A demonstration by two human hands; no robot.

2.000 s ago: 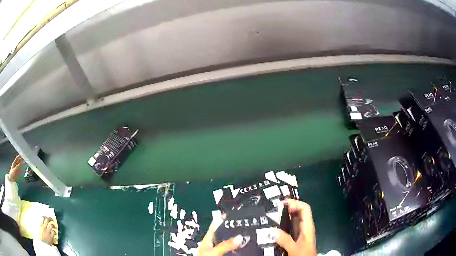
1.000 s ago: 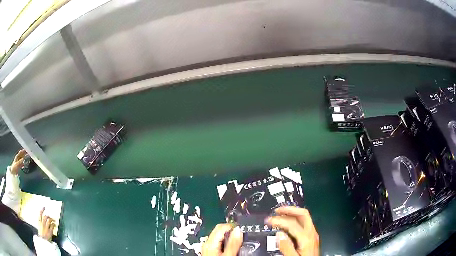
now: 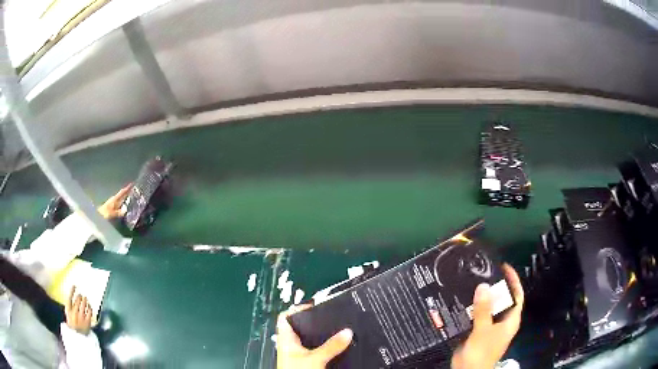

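Note:
A flat black retail box is held tilted above the near edge of the green bench, its text side up, with a ring picture and a white label at its right end. My left hand grips its left end, thumb on top. My right hand grips its right end, thumb by the white label. The fingers under the box are hidden.
Stacked black boxes stand at the right. A waiting box lies at the back right, another at the left, touched by a neighbouring worker's hand. White scraps lie left of the held box.
The box has been raised and turned, now showing its text side across both hands. The neighbour's hand has reached the left waiting box. The view has shifted.

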